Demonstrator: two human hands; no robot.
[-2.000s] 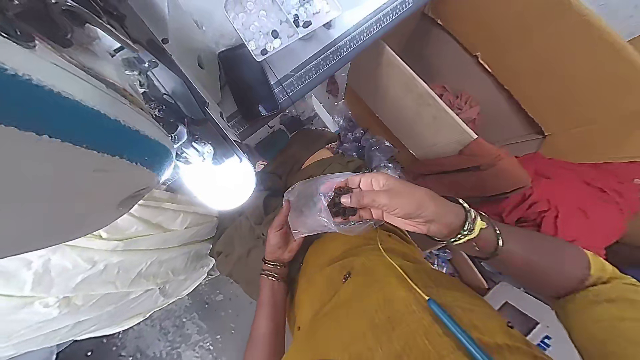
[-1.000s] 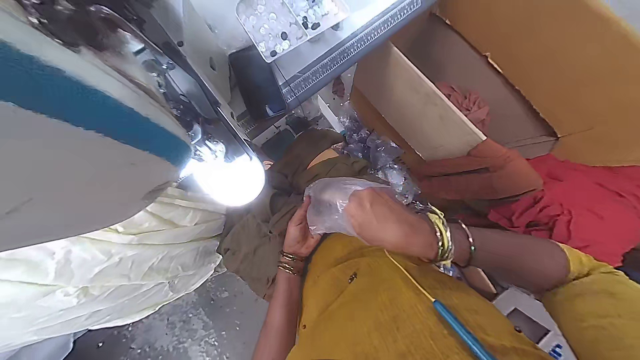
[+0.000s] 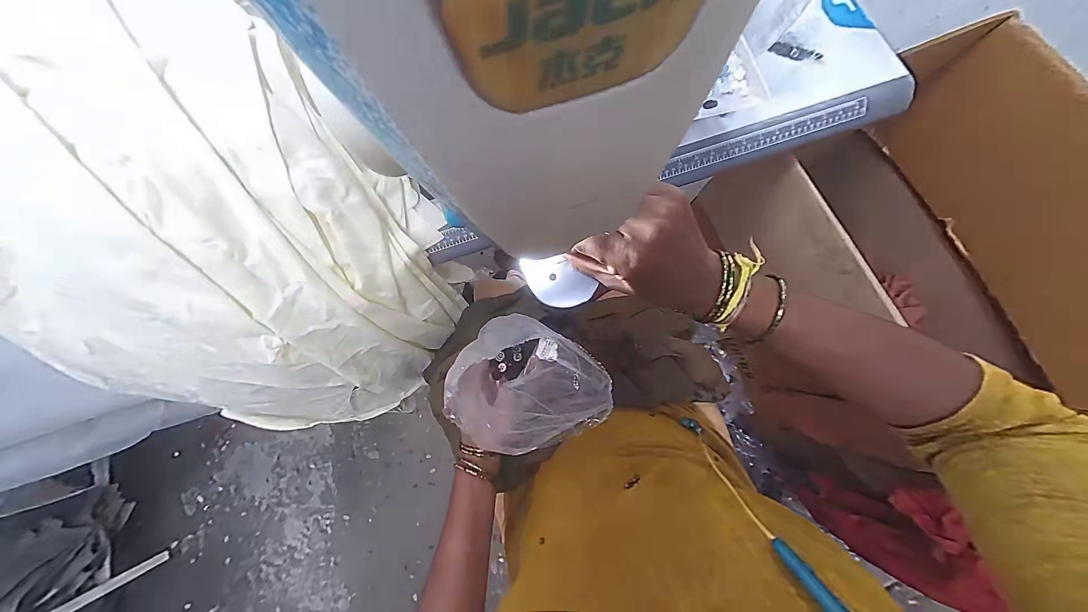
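My left hand holds a clear plastic bag low over my lap; dark buttons show inside it. At the sewing machine, my right hand is raised beside the round bright lamp, its fingers bent together near the lamp's right edge. Whether those fingers hold something small cannot be made out. Dark olive cloth lies under and behind the bag. The machine head hides what is behind the lamp.
White cloth hangs at the left. Right of the machine are a table edge with a ruler, a tray of buttons, an open cardboard box and red cloth. A blue-handled tool hangs over my lap by a yellow cord.
My right hand has left the plastic bag and moved up beside the machine lamp. The bag stays in my left hand. The view has shifted strongly.
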